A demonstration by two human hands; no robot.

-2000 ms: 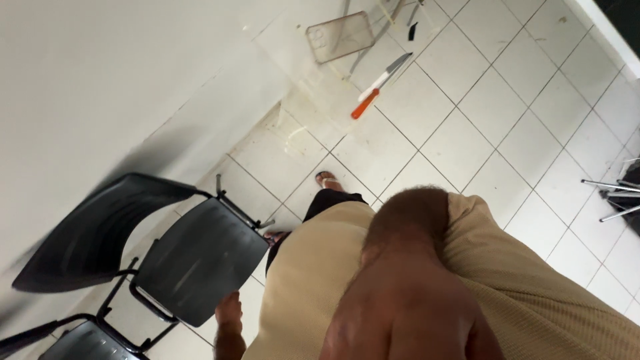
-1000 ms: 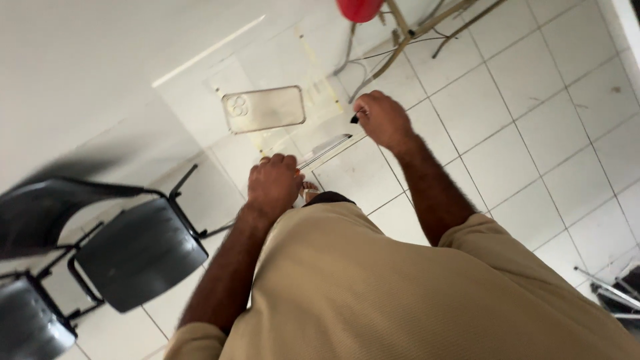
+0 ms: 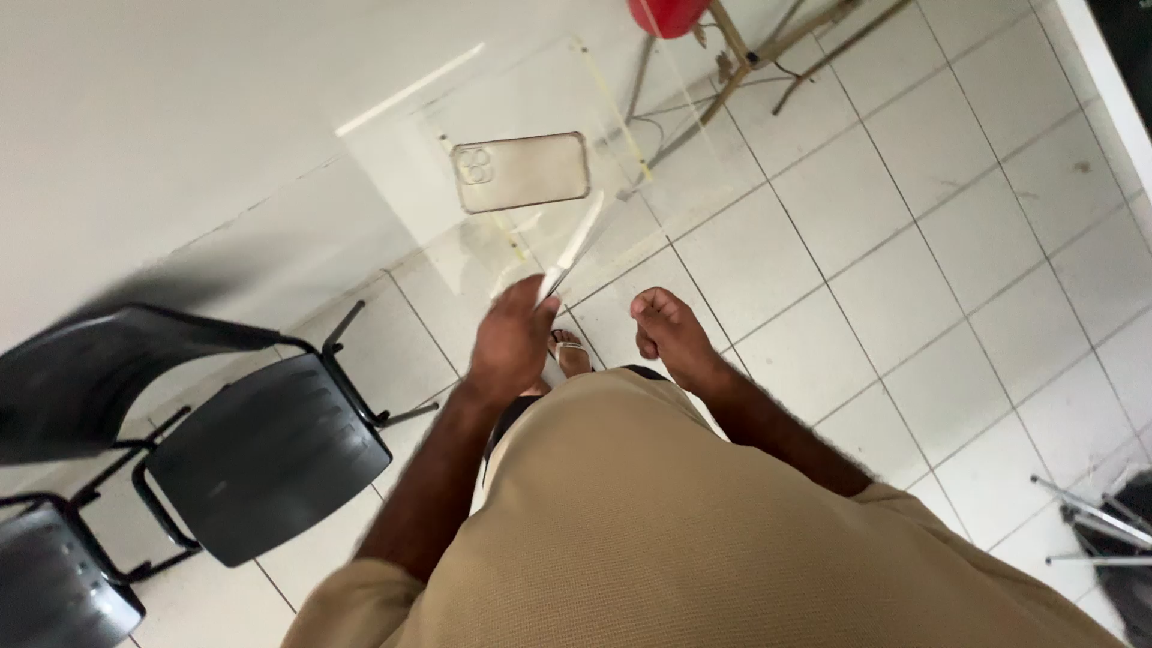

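My left hand (image 3: 515, 346) is closed around a knife (image 3: 576, 247), whose blade points up and to the right. A clear phone case (image 3: 524, 173) with a darker rim lies flat on a transparent tabletop (image 3: 409, 94), just beyond the knife tip. To the right, my right hand (image 3: 670, 328) is held with its fingers curled, apart from the left hand and the knife. Whether something small is inside its fingers cannot be seen. The orange-handled tool is not visible now.
Black chairs (image 3: 270, 454) stand at the left by the white wall (image 3: 162, 117). A red object (image 3: 668, 13) and a brown metal frame (image 3: 733, 67) are at the top. Metal legs (image 3: 1093, 522) show at the right edge above the tiled floor (image 3: 936, 297).
My left hand has come up from beside the chair and taken hold of the knife that lay on the tabletop. My right hand has drawn back from near a small black item, no longer visible.
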